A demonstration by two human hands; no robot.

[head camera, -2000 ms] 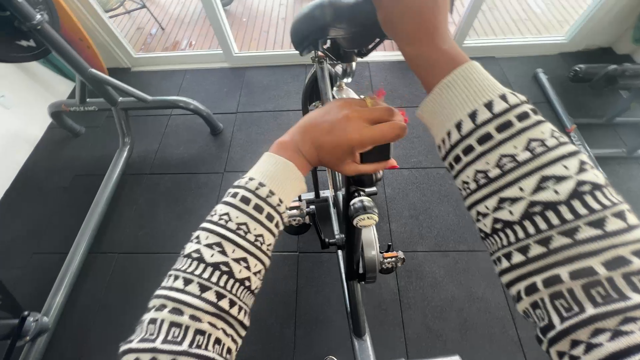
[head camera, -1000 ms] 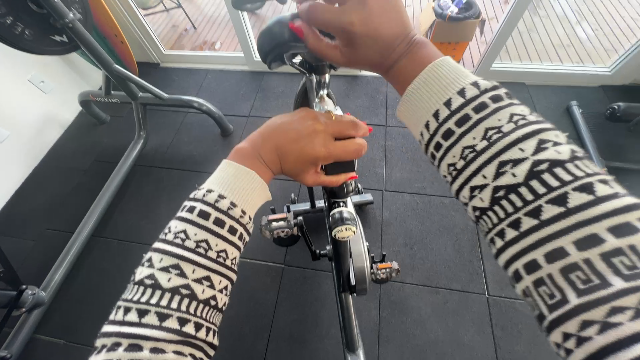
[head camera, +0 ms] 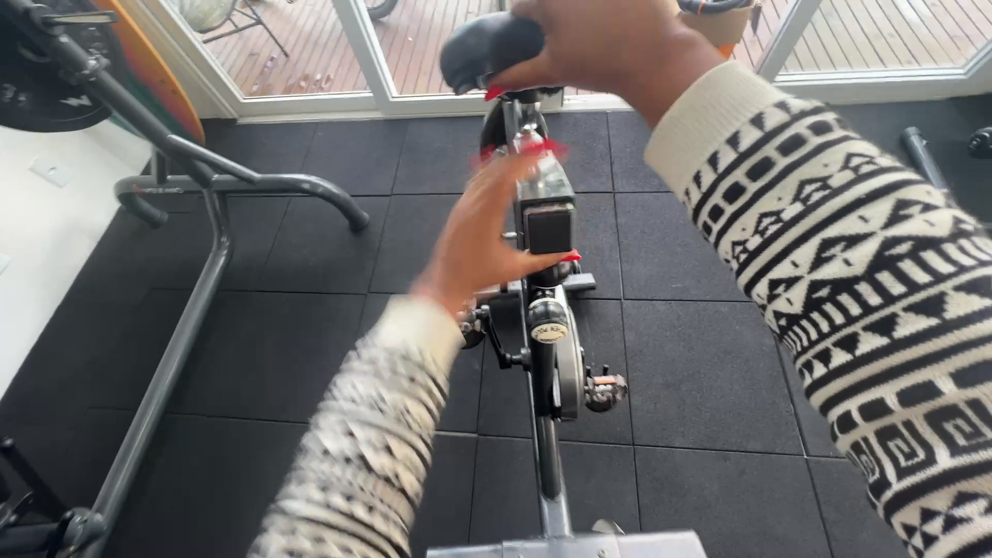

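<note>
A stationary exercise bike stands in front of me, its black saddle [head camera: 492,48] at the top. My right hand [head camera: 597,46] grips the right side of the saddle, with its thumb along the underside. Below it, my left hand [head camera: 492,229] is spread and somewhat blurred, its thumb at the lower edge of the black end cap [head camera: 549,229] on the bike's metal slide. The left fingers extend upward beside the slide. Under the hands are a round black knob [head camera: 548,319] bearing writing, a pedal [head camera: 605,390] and the frame tube [head camera: 549,465].
A grey steel rack [head camera: 174,349] with a weight plate [head camera: 58,74] stands at the left. Black rubber tiles [head camera: 705,364] cover the floor. Glass doors [head camera: 294,46] run behind the bike, with a cardboard box [head camera: 717,23] outside. More grey equipment [head camera: 922,155] lies at the right.
My left hand was closed around the slide's end and has now opened, fingers spread upward. My right hand stays at the saddle. The view has shifted.
</note>
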